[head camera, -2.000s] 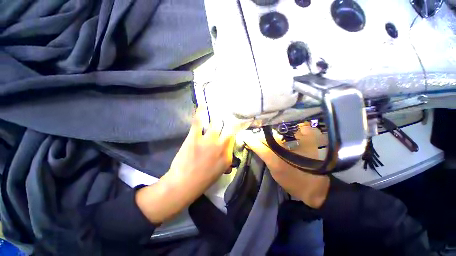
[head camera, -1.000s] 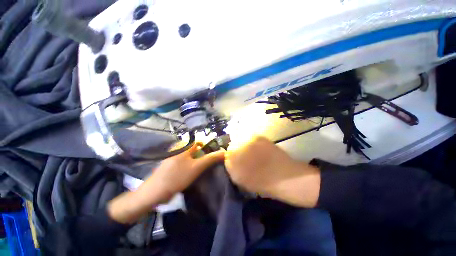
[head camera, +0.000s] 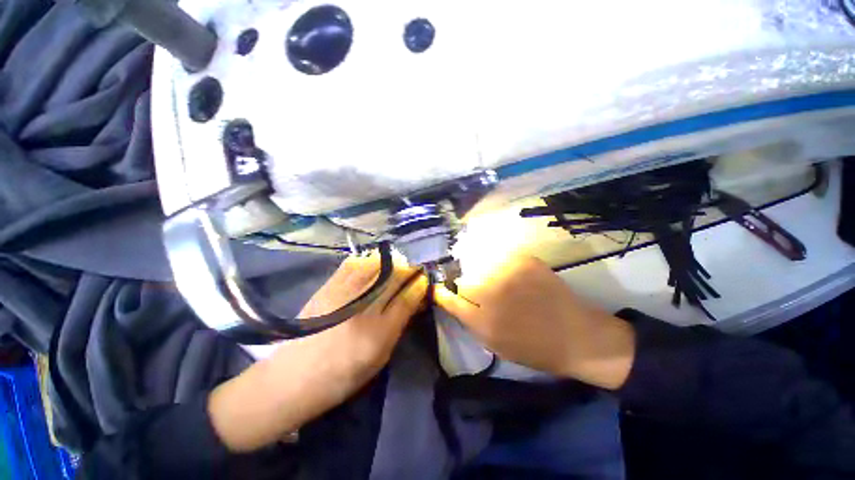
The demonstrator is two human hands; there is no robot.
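My left hand point(head camera: 352, 314) pinches the edge of the dark grey garment point(head camera: 408, 394) just in front of the needle area. My right hand point(head camera: 525, 309) is beside it, fingertips at the same spot, pinching the garment edge close to the presser foot point(head camera: 441, 272). The fingertips nearly touch and are partly washed out by the lamp glow. The garment hangs from the fingers towards the lap. The white sewing machine head point(head camera: 525, 94) stands over the work; its shiny metal loop point(head camera: 211, 272) passes in front of my left hand. The needle itself cannot be made out.
A bundle of black strips point(head camera: 647, 206) lies under the machine arm, with a slim dark reddish-brown tool point(head camera: 769, 230) to its right. More grey cloth point(head camera: 84, 216) is heaped at left. A blue plastic basket point(head camera: 23, 422) shows at the lower left.
The view swung right along the machine, bringing the strip bundle into sight, then moved slightly closer. Both hands stay near the needle area; a pale patch now shows below the fingertips.
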